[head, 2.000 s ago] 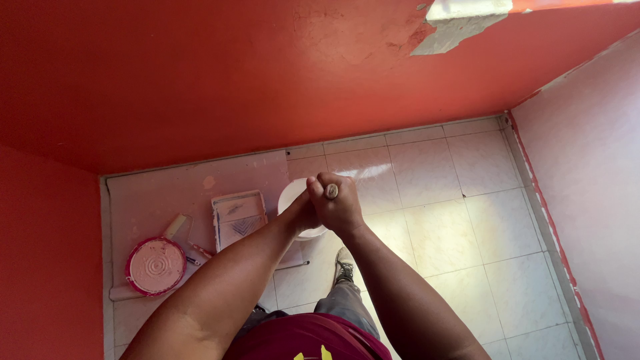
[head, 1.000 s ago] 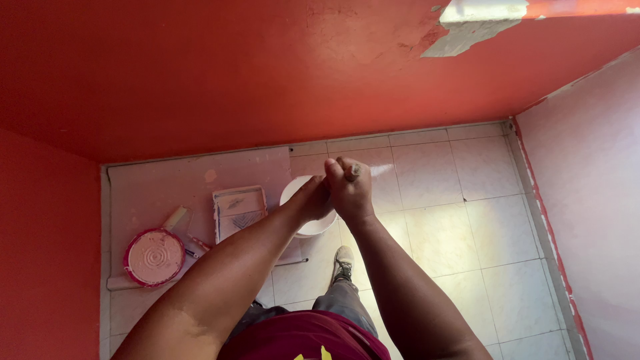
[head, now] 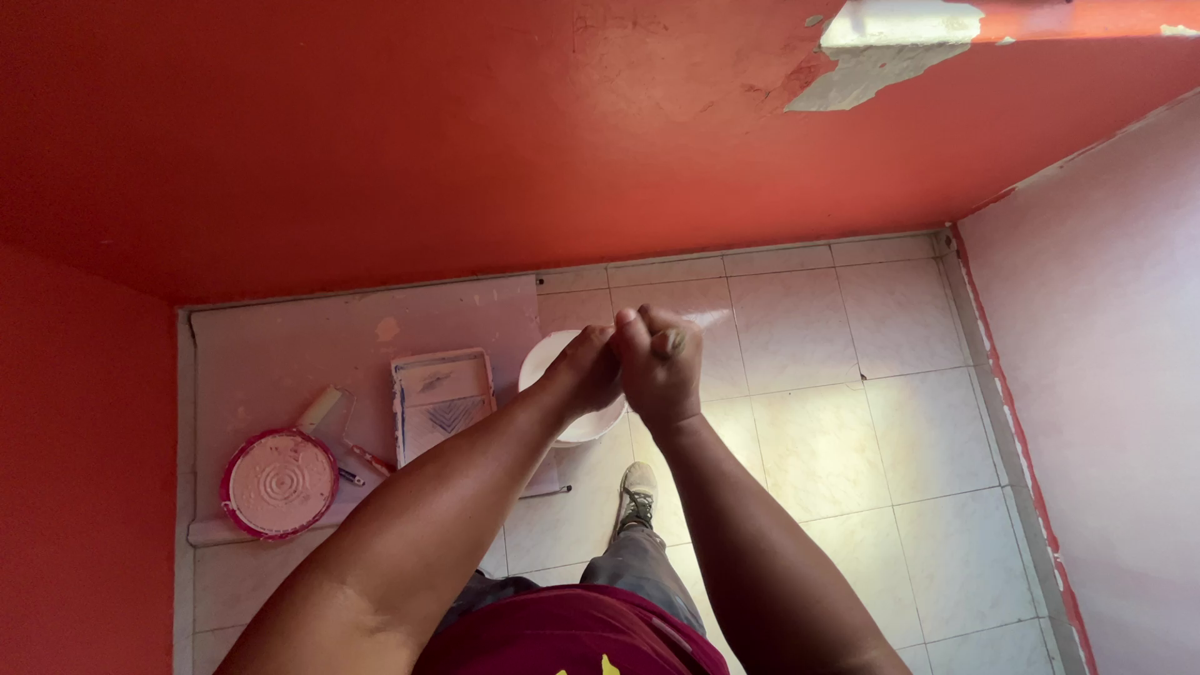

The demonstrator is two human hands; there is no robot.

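My right hand is closed around a handle whose rounded end sticks out above the fist; the rest of it is hidden. My left hand is against the right one, its fingers mostly hidden, and whether it also grips the handle does not show. Below and behind the left hand stands a white bucket on the tiles, partly covered by that hand and forearm. A painted red wall rises in front.
A plastic sheet at left bears a paint tray, a paint-covered lid or bucket with a magenta rim, a paint roller and a small brush. A pale wall is at right. The red wall has a peeled patch.
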